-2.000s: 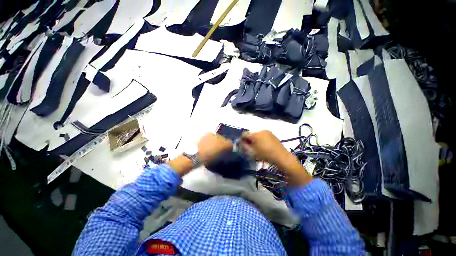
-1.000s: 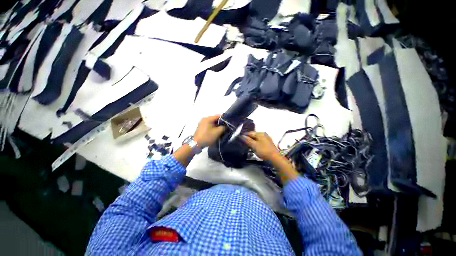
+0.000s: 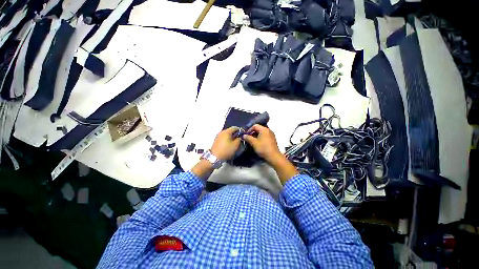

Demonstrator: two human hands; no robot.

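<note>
A dark navy bundle (image 3: 257,121) lies between my hands, partly covered by them, over flat dark cut pieces (image 3: 237,116) on the white sheet. My left hand (image 3: 226,143) and my right hand (image 3: 261,142) meet at the near side of the bundle, fingertips pinched close together at its tie. The tie strip itself is small and mostly hidden by the fingers. Finished bundles (image 3: 288,68) with pale-edged ties sit in a row beyond my hands. A tangled pile of tie strips (image 3: 341,152) lies right of my right hand.
An open tan box (image 3: 127,124) stands at the left beside a long white ruler (image 3: 79,157). Small dark squares (image 3: 160,149) are scattered near it. Long curved navy panels (image 3: 389,113) lie at the right. A yellow-brown stick (image 3: 204,13) lies at the far side.
The bundle was tilted up in my left hand a second ago and is now lower, with both hands together at its tie. The camera view has shifted, so the table things appear higher.
</note>
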